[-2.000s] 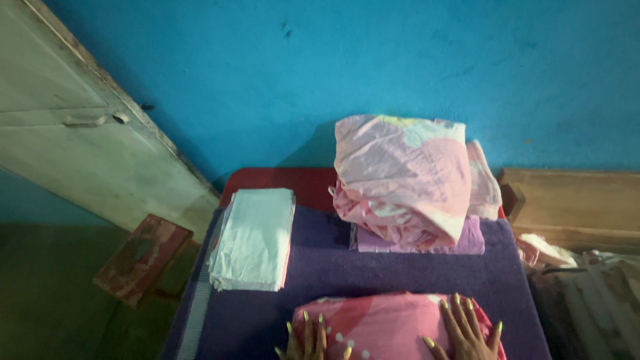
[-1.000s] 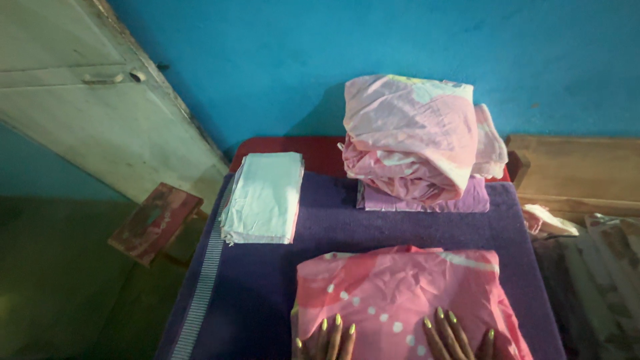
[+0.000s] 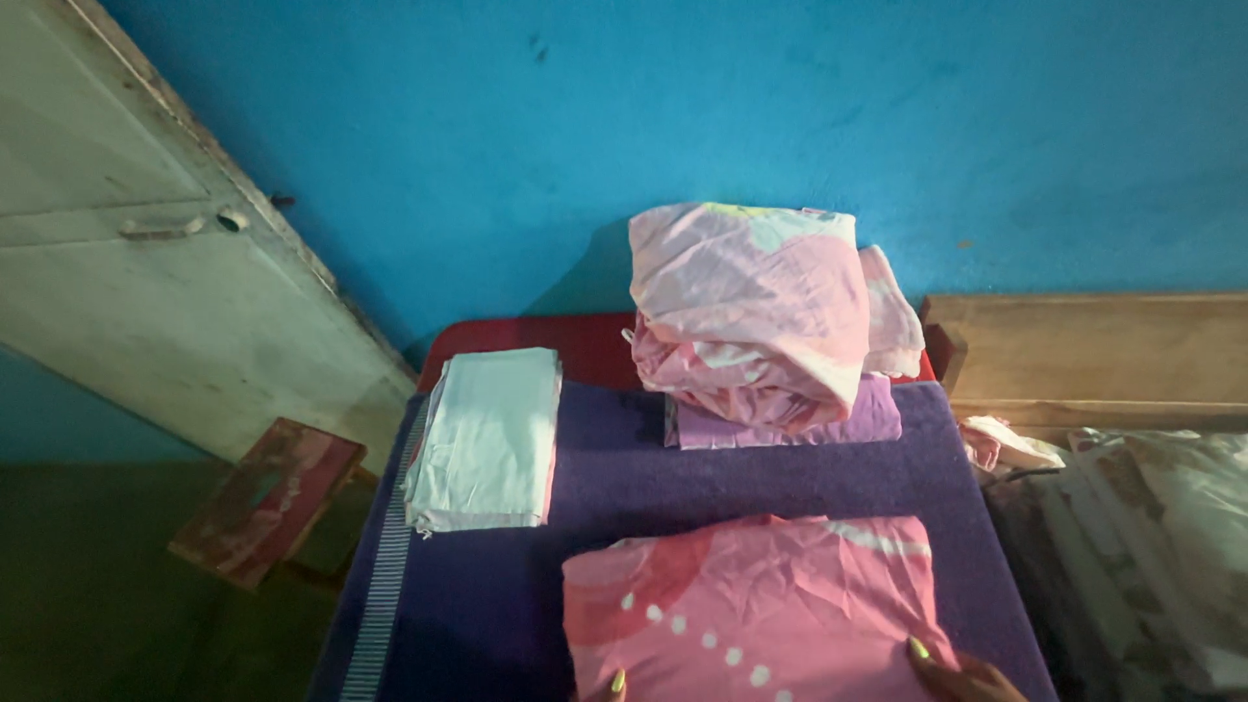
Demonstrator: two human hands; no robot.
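Observation:
A pink cloth with white dots (image 3: 770, 595) lies folded at the near edge of the purple towel (image 3: 604, 478) that covers the table. My right hand (image 3: 960, 673) is at the cloth's lower right side, thumb on top and fingers out of sight. Of my left hand (image 3: 612, 687) only a fingertip shows, on the cloth's lower left part. Farther back, a bundle of pale pink printed cloth (image 3: 751, 302) rests on a folded purple cloth (image 3: 838, 419). A folded white cloth stack (image 3: 492, 429) lies at the back left.
Behind the table stands a blue wall (image 3: 604, 127). A pale door (image 3: 146, 263) with a handle is at the left, above a small red wooden stool (image 3: 273, 497). Right of the table are a wooden board (image 3: 1092, 351) and plastic-wrapped items (image 3: 1160, 556).
The pink dotted cloth shows more of its surface than two seconds ago. My hands have moved from flat on its top to its lower edges. The other cloths stay in place.

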